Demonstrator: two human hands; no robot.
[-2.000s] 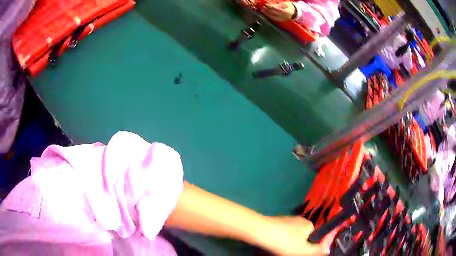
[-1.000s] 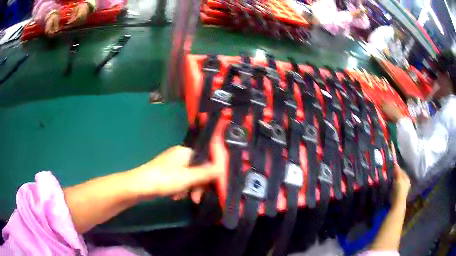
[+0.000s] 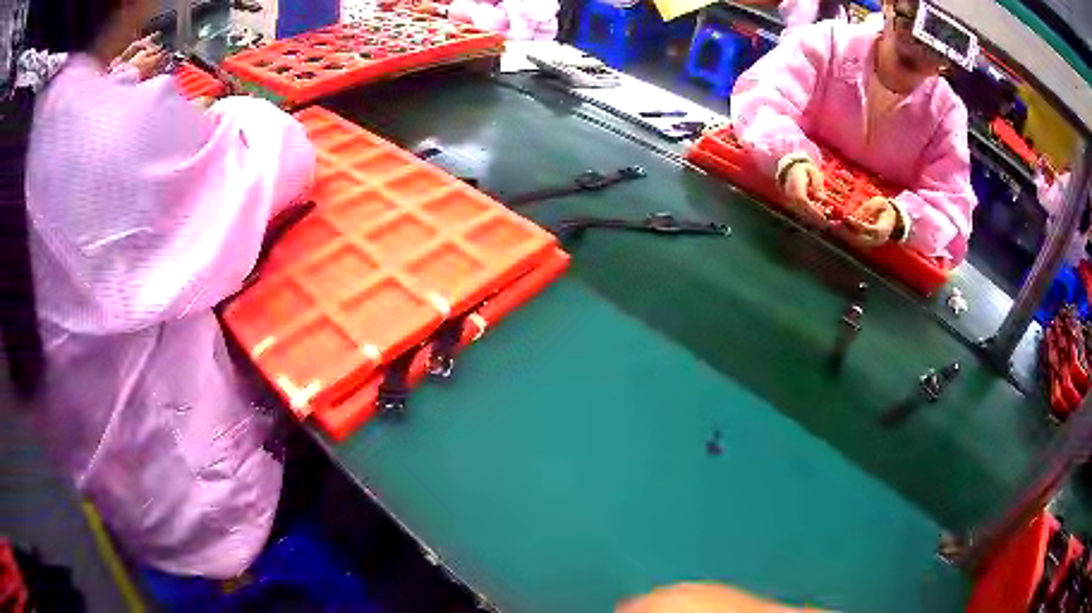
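What seems to be my left hand or forearm [image 3: 701, 599] is a bare patch of skin cut off by the bottom edge; its fingers do not show. My right hand is out of view. A red tray with black watches [image 3: 1018, 575] is cut off at the bottom right corner. Loose black watches lie on the green bench: one with its strap stretched out [image 3: 677, 225], another above it [image 3: 587, 182], and two further right [image 3: 850, 321] [image 3: 938, 381].
Stacked red trays [image 3: 395, 246] lie at the left, with black straps poking out. A person in pink [image 3: 156, 240] stands beside them. Another person in pink [image 3: 862, 120] handles a red tray [image 3: 719, 150] opposite. A metal post [image 3: 1054, 258] rises at the right. A small dark mark [image 3: 715, 443] is on the bench.
The view has swung left, away from the watch-filled tray that both hands were touching. That tray is now mostly cut off, my right hand has left view, and the neighbour's stacked trays show.
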